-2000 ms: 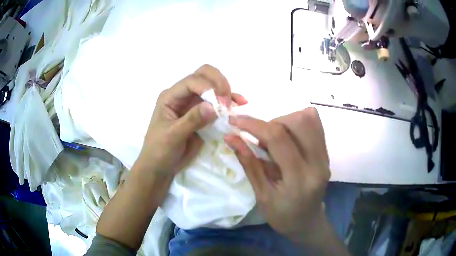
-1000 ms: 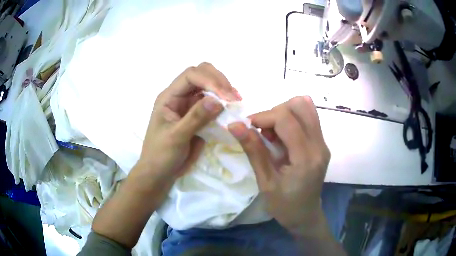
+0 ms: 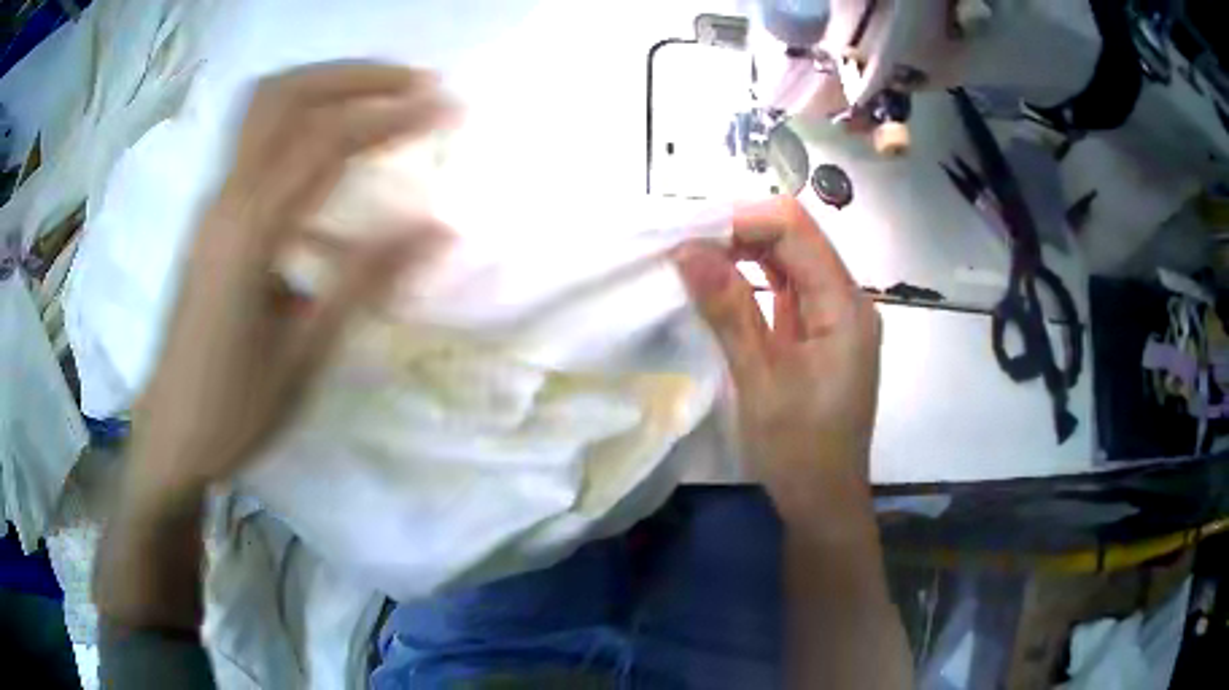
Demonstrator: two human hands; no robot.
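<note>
A white garment (image 3: 539,418) hangs bunched between my hands, over the table's front edge and my lap. My right hand (image 3: 795,337) pinches its edge between thumb and forefinger, just below the needle area. My left hand (image 3: 297,229) is motion-blurred at the left, its fingers curved beside the cloth; whether it grips the cloth is hard to tell. The sewing machine (image 3: 930,61) stands at the upper right, with its presser foot and needle (image 3: 751,139) above the bright plate. The garment does not reach under the needle.
Black scissors (image 3: 1031,303) lie right of the needle, beside a dark round disc (image 3: 832,183). A pile of white pieces (image 3: 54,148) lies at the left of the white table (image 3: 943,404). A dark tray-like area (image 3: 1166,364) with pinkish and white scraps is at the right.
My hands have moved apart, the left one up and leftward, and the garment is spread wider between them. The view has shifted, so the machine and scissors appear further left.
</note>
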